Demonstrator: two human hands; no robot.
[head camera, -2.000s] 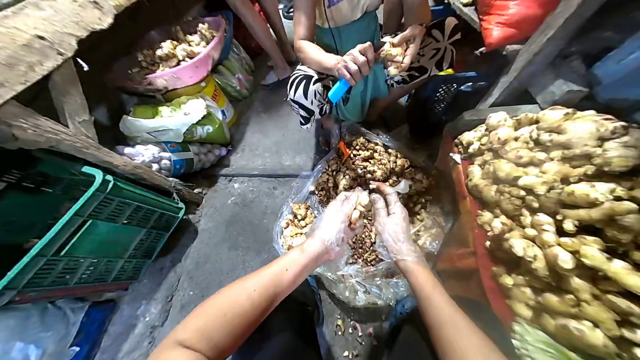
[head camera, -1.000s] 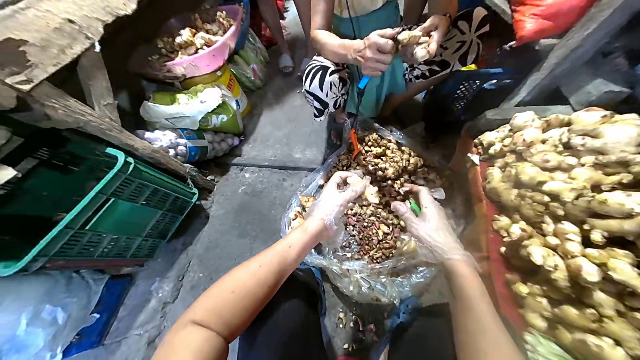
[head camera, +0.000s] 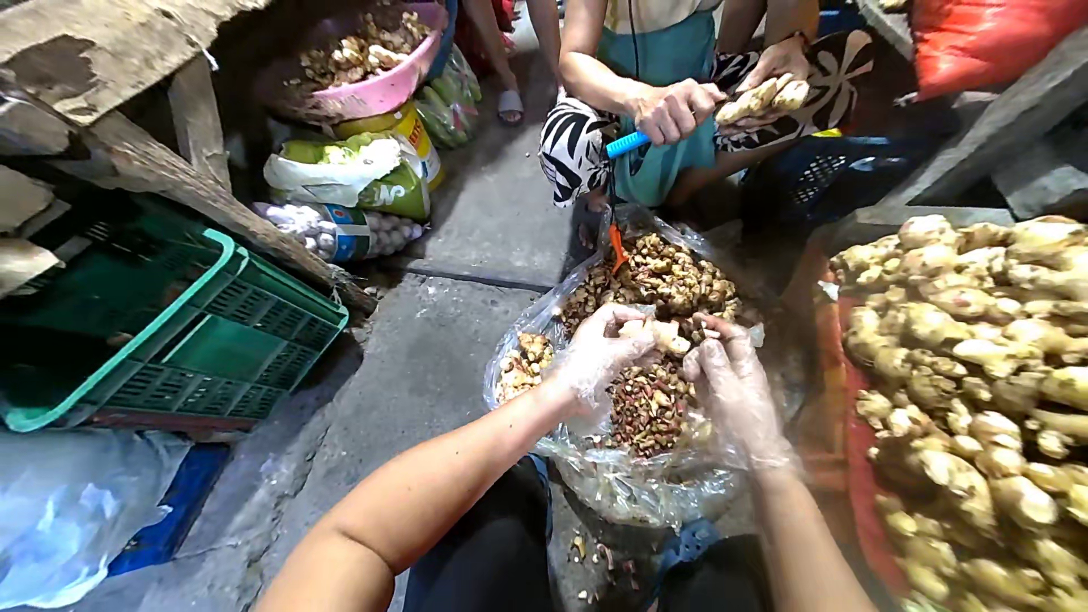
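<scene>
My left hand (head camera: 602, 353), in a clear plastic glove, holds a pale piece of ginger root (head camera: 659, 333) between thumb and fingers. My right hand (head camera: 733, 387), gloved likewise, is at the right end of that piece, its fingertips bent around something small that I cannot make out. Both hands are over a clear plastic bag (head camera: 646, 493) set on the floor between my knees. Small brown ginger pieces (head camera: 680, 276) fill its far part, reddish scraps (head camera: 650, 406) lie nearer me, and pale pieces (head camera: 525, 361) are at its left. An orange-handled tool (head camera: 616, 246) stands at the far side.
Opposite, a person's hands (head camera: 680, 110) hold a blue-handled tool (head camera: 627, 144) and ginger. A large ginger heap (head camera: 994, 340) lies at right. At left are a green plastic crate (head camera: 212, 357), bagged garlic (head camera: 340, 231) and a pink basin (head camera: 382, 89) of ginger.
My right hand has moved left toward my left hand. The green item seen at its fingers one second ago no longer shows. The other person's hands have shifted with the ginger.
</scene>
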